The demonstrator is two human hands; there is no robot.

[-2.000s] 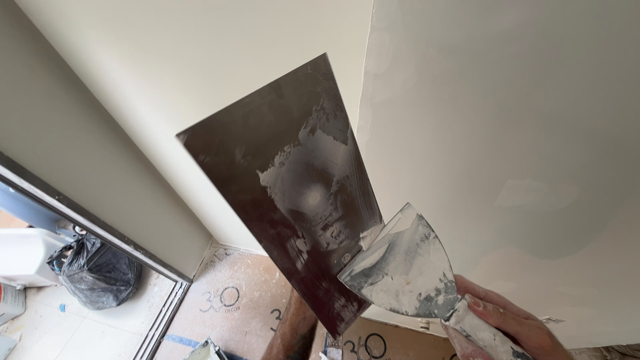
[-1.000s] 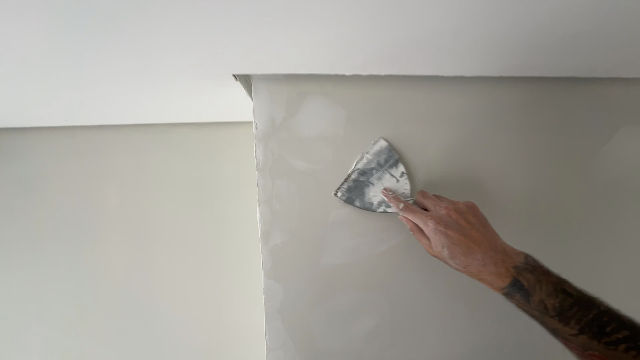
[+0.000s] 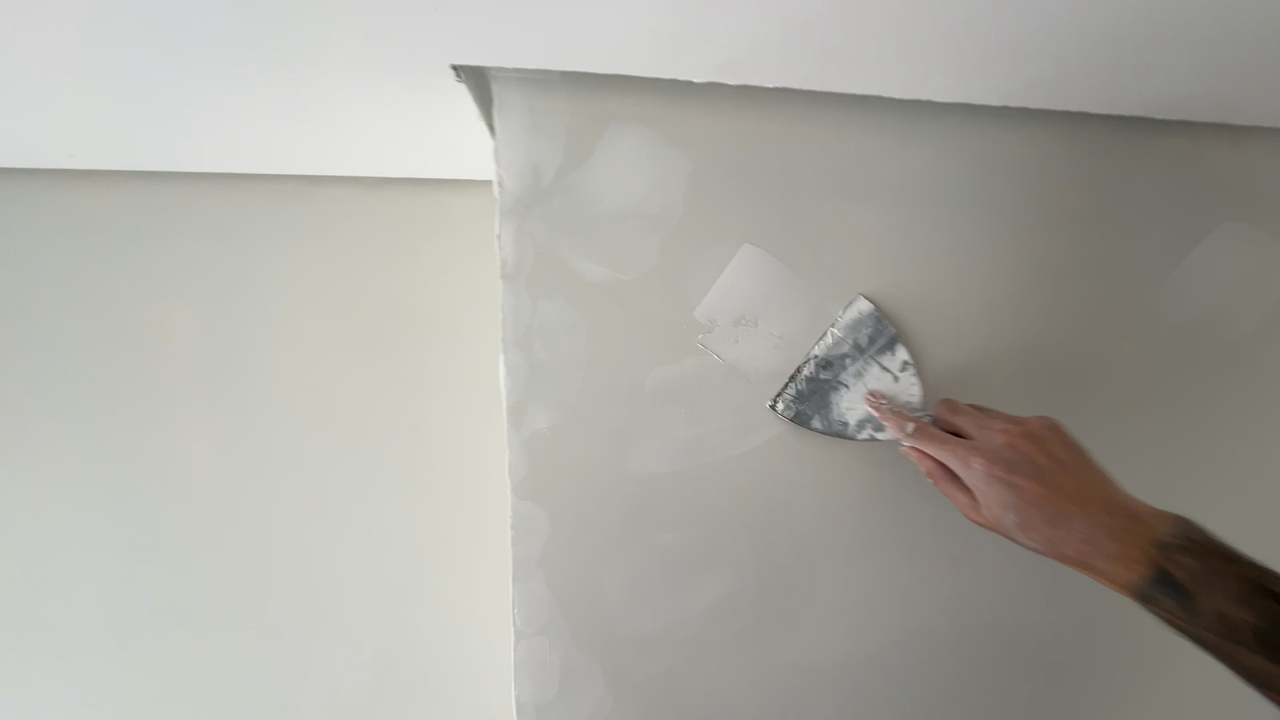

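My right hand [image 3: 1010,470] reaches in from the lower right, gripping a putty knife [image 3: 855,380] with one finger laid along its blade. Grey and white compound smears the wide blade, whose edge lies at the grey wall [image 3: 900,580]. Just left of the blade, a fresh pale patch of filler [image 3: 760,300] shows on this wall, with small rough marks in it. The knife's handle is hidden in the hand. My left hand is out of view.
Smoother pale patches [image 3: 630,190] mark the wall near its uneven vertical corner edge [image 3: 508,440]. Left of that edge is a cream wall [image 3: 250,430]. The white ceiling [image 3: 300,80] runs along the top, with a small dark gap at the corner.
The view has swung from a filler-smeared metal plate and the floor up to the wall. Since one second ago, my right hand has drawn the knife down and right, and a filler patch has appeared.
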